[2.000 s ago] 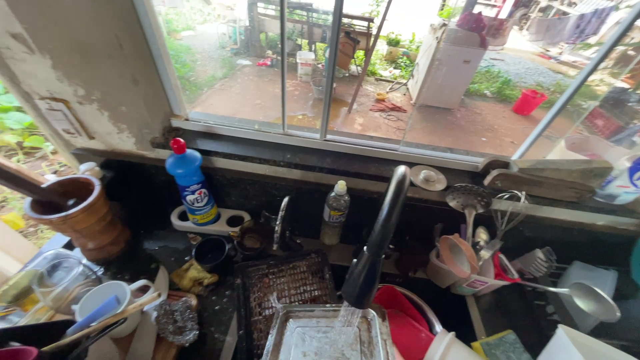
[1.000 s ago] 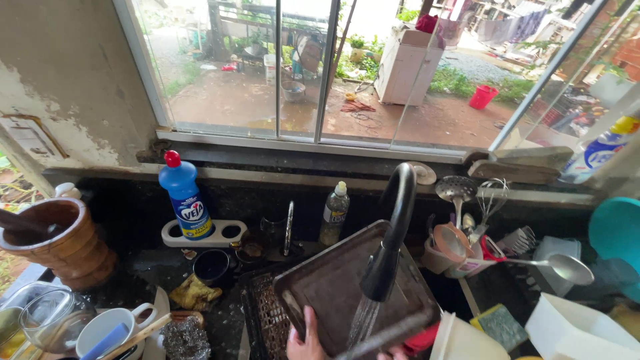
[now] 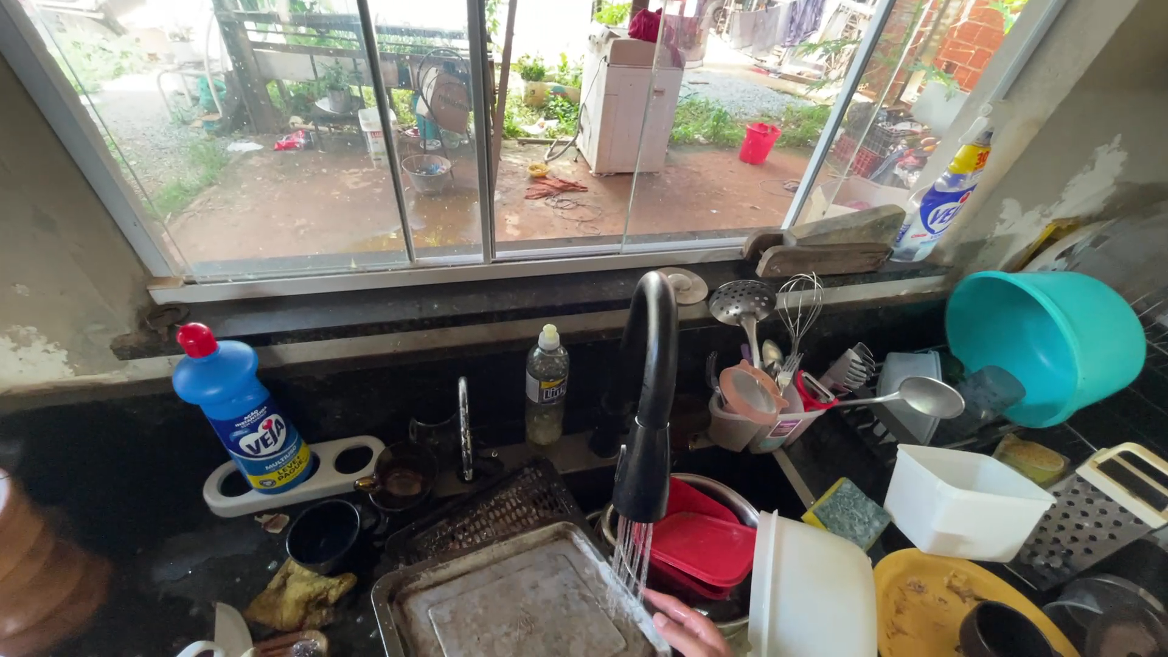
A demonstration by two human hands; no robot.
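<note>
A worn metal baking pan (image 3: 525,602) lies tilted under the black faucet (image 3: 650,401), and water sprays on its right edge. My right hand (image 3: 684,625) shows at the bottom, its fingers on the pan's right edge. My left hand is out of view. Behind the pan rests a dark perforated rack (image 3: 497,511). Right of the stream, red plastic containers (image 3: 703,547) sit in a metal bowl (image 3: 744,502), beside a white plastic tub (image 3: 812,584).
A blue cleaner bottle (image 3: 242,406) stands in a white holder (image 3: 351,447) at left. On the right are a utensil caddy (image 3: 776,429), a sponge (image 3: 846,514), a box grater (image 3: 1081,529), a yellow plate (image 3: 922,602) and a turquoise basin (image 3: 1045,347).
The pan has moved lower and now shows a lighter, scuffed face, where a dark one showed a second ago. The hand that showed on its lower left edge is out of view.
</note>
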